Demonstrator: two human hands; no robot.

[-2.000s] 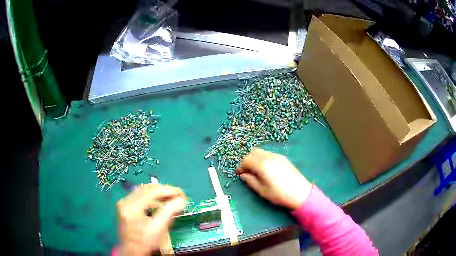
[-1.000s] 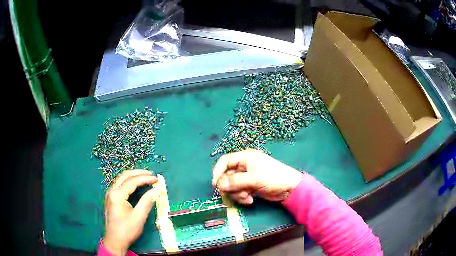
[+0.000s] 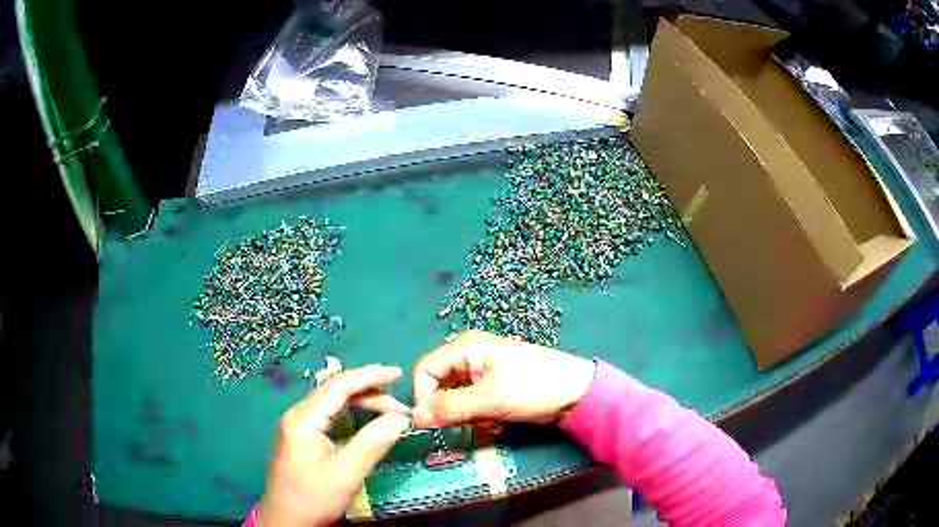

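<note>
The green circuit board (image 3: 412, 482) lies at the bench's front edge between pale cream holder strips, partly hidden by my hands. A dark red part (image 3: 446, 458) sits on it. My right hand (image 3: 494, 383) is over the board's back right, thumb and index finger pinched together; a thin lead seems to show just below the fingertips. My left hand (image 3: 335, 443) is over the board's left side, its fingertips close to the right ones; whether it grips anything is too small to tell. The larger component pile (image 3: 566, 221) lies behind my right hand, the smaller pile (image 3: 270, 296) at left.
An open cardboard box (image 3: 746, 196) stands right of the larger pile. A silver-grey frame (image 3: 412, 132) with a crumpled clear bag (image 3: 319, 77) on it lies at the back. A green post (image 3: 77, 124) stands at far left, and a blue plastic item (image 3: 924, 345) is at the right edge.
My right hand has moved from the larger pile to over the board. My left hand moved off to the left side, then back in, so both hands' fingertips now meet above the board.
</note>
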